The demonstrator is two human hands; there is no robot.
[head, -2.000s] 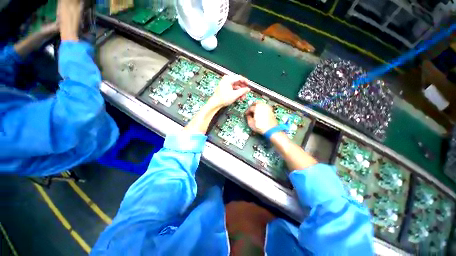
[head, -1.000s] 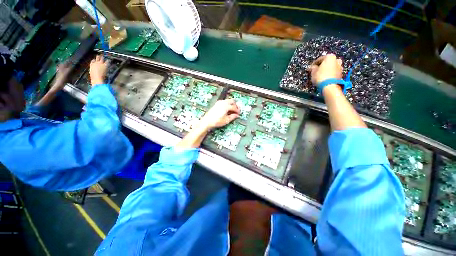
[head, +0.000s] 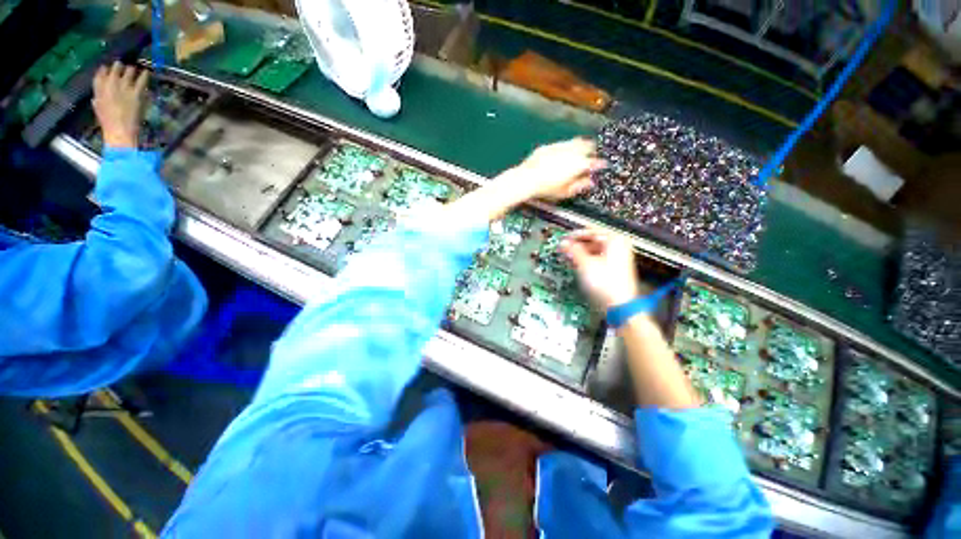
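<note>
My left hand (head: 564, 168) reaches over the track to the left edge of the loose component pile (head: 680, 184); its fingertips touch or hover at the pile, and I cannot tell if they hold a part. My right hand (head: 603, 263), with a blue wrist strap (head: 641, 305), is over the upper right circuit board of the pallet in front of me. Its fingers are bent together, slightly blurred; any part between them is too small to tell. A light green circuit board (head: 550, 324) lies below it in the same pallet (head: 504, 335).
A neighbour's hand (head: 121, 97) is over the track at the left. A white fan (head: 364, 47) stands on the green mat (head: 453, 118). More boards (head: 792, 351) lie in pallets at right. A blue cord (head: 827, 95) runs above the pile. Another pile (head: 929, 295) is at far right.
My left hand has moved from the pallet across the track to the pile. My right hand has come back from the pile to above the boards. The neighbour's hand has shifted left in view.
</note>
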